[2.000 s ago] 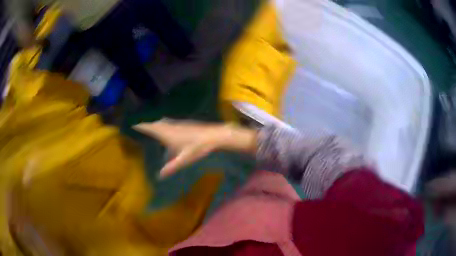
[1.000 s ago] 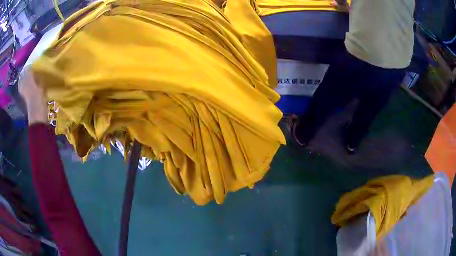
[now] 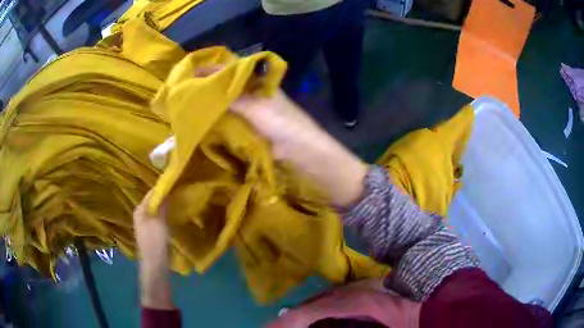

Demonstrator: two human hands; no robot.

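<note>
A yellow garment (image 3: 218,186) is bunched up in front of me, held in both hands. My left hand (image 3: 152,221) grips its lower left edge; the fingertips are partly hidden by cloth. My right hand (image 3: 259,118) is inside or behind its upper part, with the fingers covered by cloth. A thick pile of yellow garments (image 3: 77,154) hangs over a rack with a dark pole (image 3: 91,285) at the left. Another yellow garment (image 3: 422,166) lies over the edge of the whitish plastic bin (image 3: 512,198) at the right.
A person in dark trousers (image 3: 342,64) stands beyond the work at the top centre. An orange sheet (image 3: 490,51) is behind the bin. More yellow cloth (image 3: 163,9) is at the upper left. The green floor (image 3: 397,77) shows between them.
The yellow pile now appears farther left and the bin is more fully in view. My right hand has come into view, and one garment is now held in both hands in front of the pile.
</note>
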